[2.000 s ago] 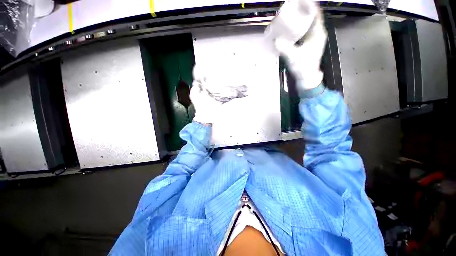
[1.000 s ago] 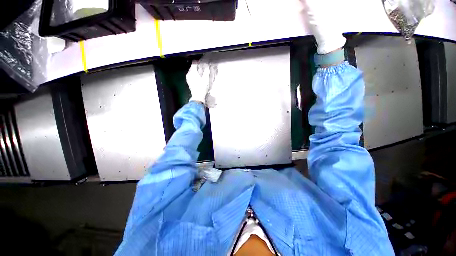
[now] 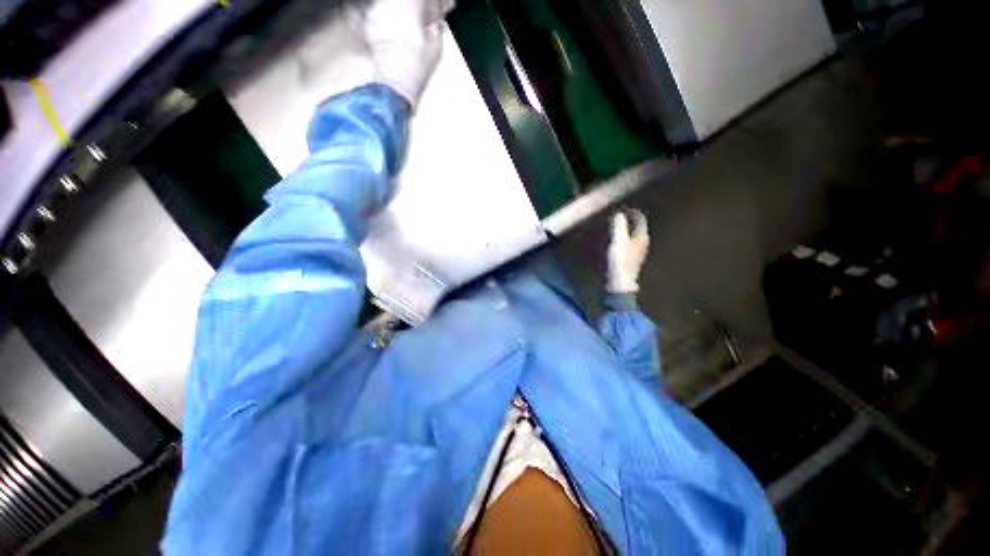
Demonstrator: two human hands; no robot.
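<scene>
A flat silver-white metal case [image 3: 456,174] lies on the conveyor in front of me, tilted in view. My left hand [image 3: 404,41], in a white glove, is over the far part of this case, near the top edge of the picture; its fingertips are cut off or blurred. My right hand [image 3: 627,250], also gloved, hangs low beside my body over the floor, right of the conveyor, with its fingers slightly curled. I see nothing in it. A green board [image 3: 608,114] shows between this case and the one on the right.
Another case [image 3: 738,54] is at the upper right, and one more [image 3: 125,272] is to the left. Shiny rollers [image 3: 38,483] show at the lower left. A white bench [image 3: 130,49] runs along the upper left. Dark boxes [image 3: 830,282] stand on the floor at the right.
The view has turned and shifted right. My right hand has come back from the bench down to my side. My left hand has moved from the case's left edge to over its far part.
</scene>
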